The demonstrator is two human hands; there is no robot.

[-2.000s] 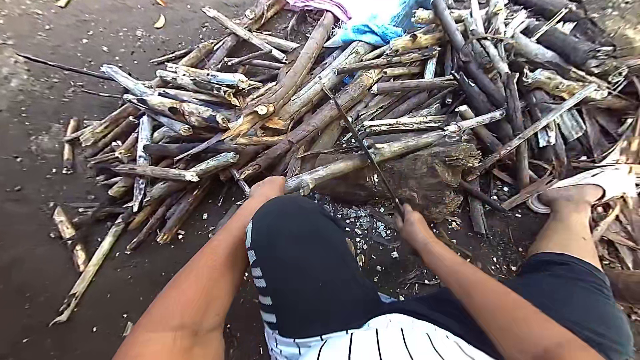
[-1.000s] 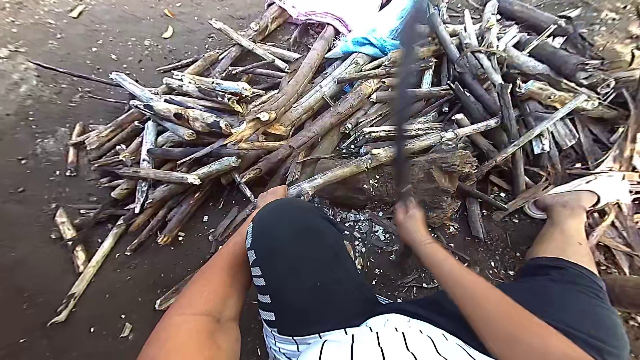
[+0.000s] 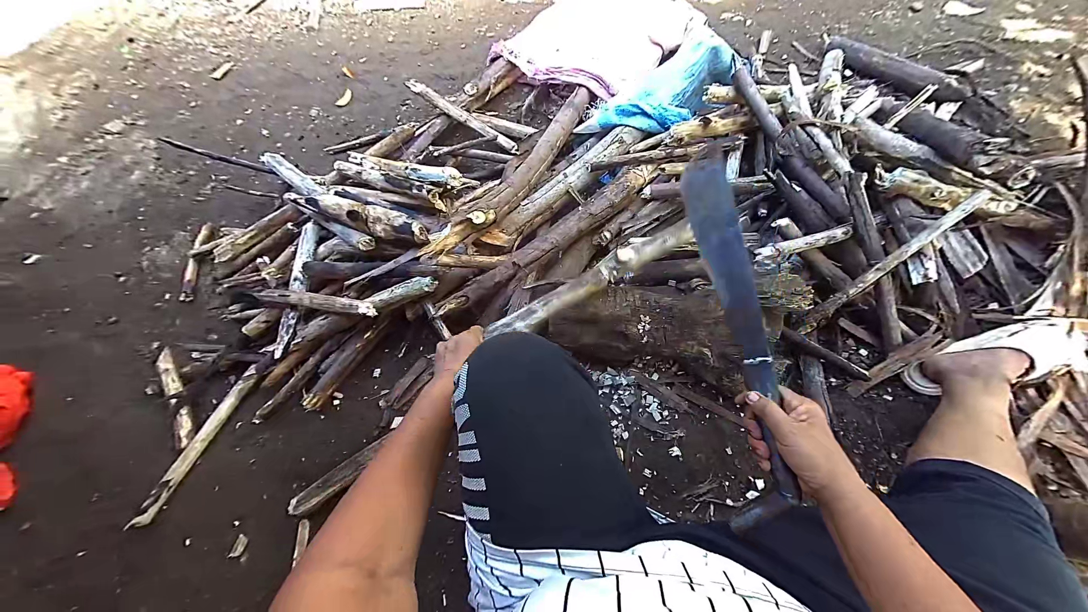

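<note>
My right hand [image 3: 795, 438] grips the dark handle of a machete [image 3: 727, 246], its broad blade pointing up and away, slightly blurred. Beside my bent knee, my left hand [image 3: 459, 350] is closed around the near end of a long wooden branch [image 3: 586, 285]; the knee partly hides this grip. The branch slants up to the right over a thick log [image 3: 654, 327] and passes near the blade, where its far part is hard to make out. Pale wood chips [image 3: 637, 404] lie on the soil below the log.
A heap of cut firewood [image 3: 374, 217] spreads beyond the log and to both sides. A white sack [image 3: 595, 38] and blue cloth [image 3: 671, 89] lie on its far side. My sandalled foot [image 3: 977, 365] rests at the right. Something red [image 3: 10, 408] shows at the left edge.
The machete, low across the branch two seconds ago, is now raised. The branch's far part has swung up from its flatter position one second ago. The red thing has come into view at the left.
</note>
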